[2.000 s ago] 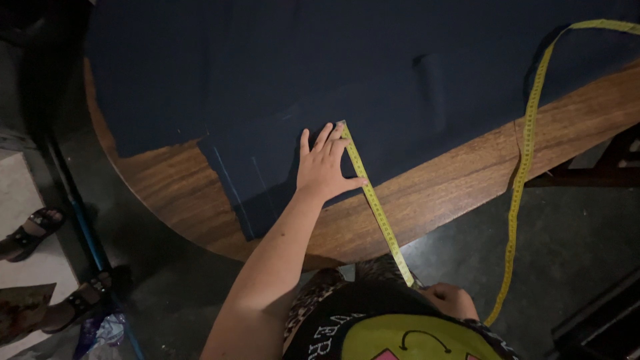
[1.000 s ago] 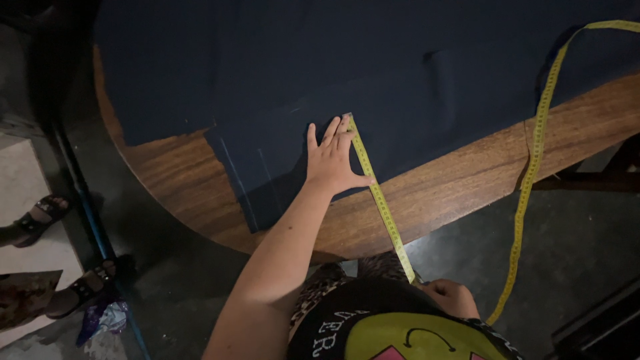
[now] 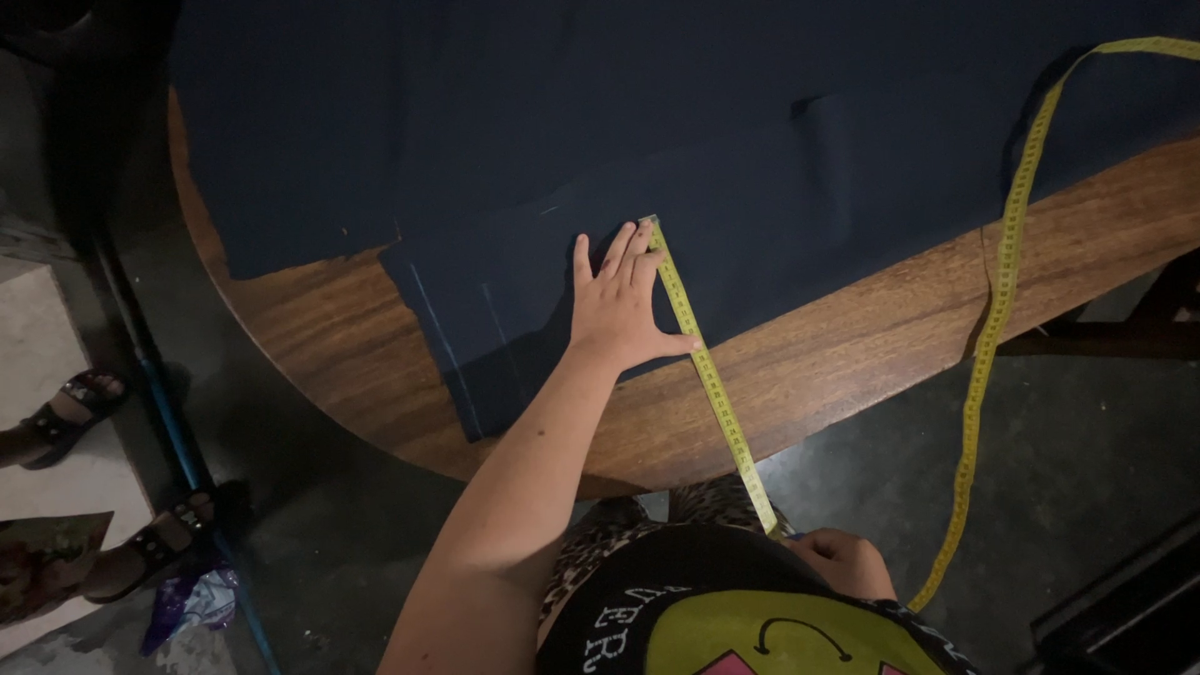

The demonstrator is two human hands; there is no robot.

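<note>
Dark blue fabric (image 3: pixel 525 122) lies over an oval wooden table (image 3: pixel 347 347), with pale chalk lines near its lower left corner. My left hand (image 3: pixel 619 300) is spread flat on the cloth, its fingertips at the metal end of a yellow tape measure (image 3: pixel 722 403) and its thumb on the tape's edge. The tape runs down across the table edge to my right hand (image 3: pixel 839 561), which is closed near my body with something small and blue at its fingers; what it grips is partly hidden. Another length of tape curves over the fabric at the right and hangs off the table.
Another person's sandalled feet (image 3: pixel 80 403) are at the left, beside a blue pole (image 3: pixel 173 422) and a crumpled purple plastic wrapper (image 3: pixel 195 600). A dark wooden piece of furniture (image 3: pixel 1106 342) stands beyond the table's right edge. A black object is at the lower right.
</note>
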